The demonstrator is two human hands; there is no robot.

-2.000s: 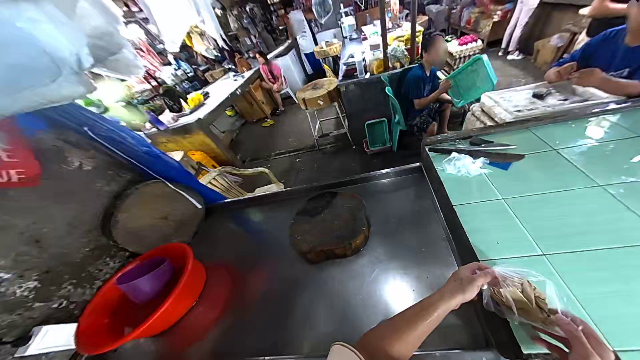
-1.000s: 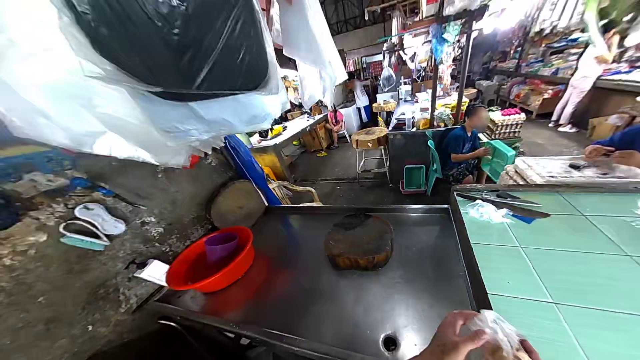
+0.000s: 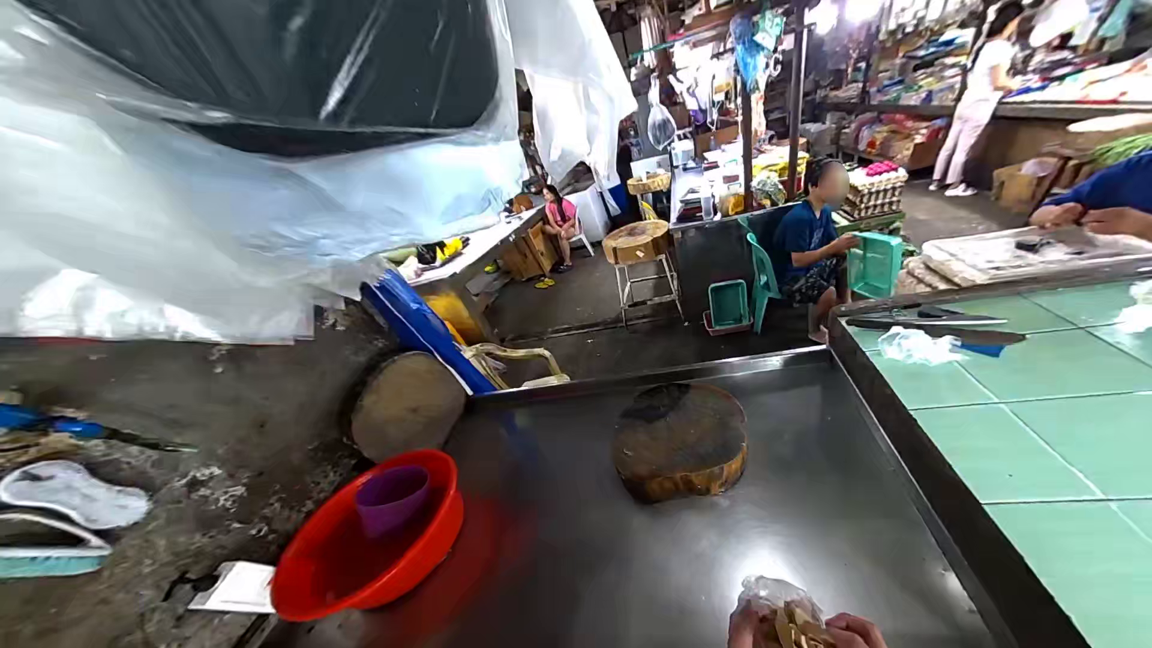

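Note:
At the bottom edge, a clear plastic bag of tan, flat pieces is held between my hands, above the metal table. My left hand grips its left side and my right hand its right side; both are partly cut off by the frame. A round wooden chopping block lies on the metal surface beyond them. To the left stands a red plastic basin with a purple container inside.
A raised metal rim borders the green tiled counter, where knives lie beside crumpled plastic. Plastic sheeting hangs at upper left. Beyond the table, a seated person holds a green basket; another person's hands show at right.
My hands and the bag have moved left, from over the green tiles to over the metal table. The view has swung, bringing the hanging plastic sheeting into sight.

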